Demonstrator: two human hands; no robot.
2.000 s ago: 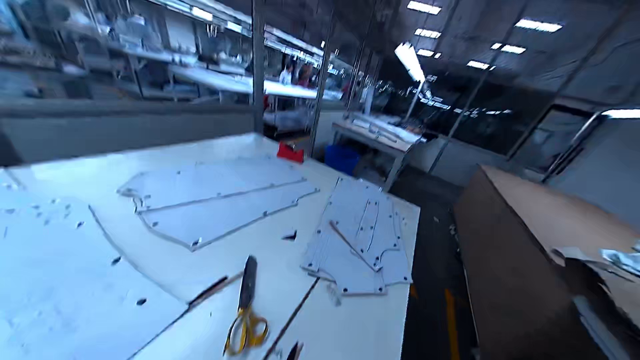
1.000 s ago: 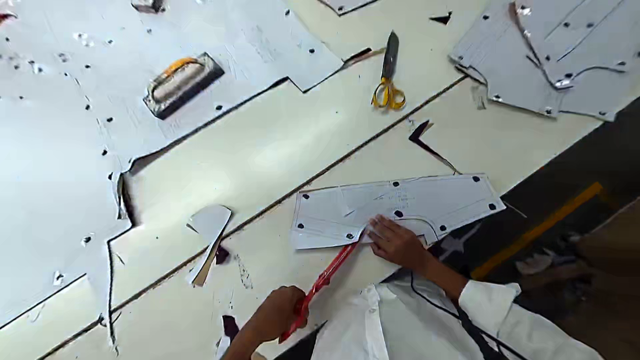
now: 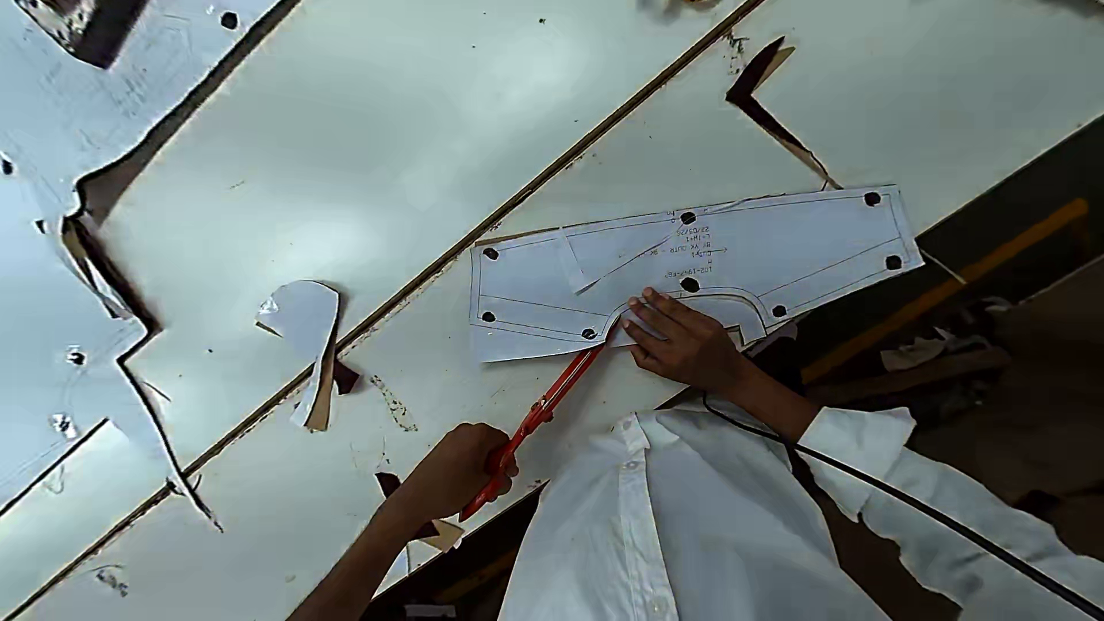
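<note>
My left hand [image 3: 461,470] grips the handles of red scissors [image 3: 548,405] near the table's front edge. The scissors' blades reach the lower edge of a long white paper pattern piece [image 3: 535,289], where a curved notch begins; their tips are hidden at the paper. My right hand [image 3: 681,341] lies palm down with fingers spread on the lower edge of the piece, just right of the blades. The piece has black spots and drawn lines, bears writing, and lies over darker material that shows along its edges. A narrow curved strip [image 3: 750,323] hangs beside the notch, right of my right hand.
Offcuts lie on the white table [image 3: 362,164]: a rounded one [image 3: 302,319] at left, an angular dark one [image 3: 768,103] at upper right, others by my left wrist. A large marked sheet [image 3: 52,259] covers the far left, a block-like tool [image 3: 95,34] on it. A black cable [image 3: 906,500] crosses my right sleeve.
The view has swung down from the room to the table since the first frame, where neither hand shows. Over the last second the hands and red scissors stay at about the same part of the piece.
</note>
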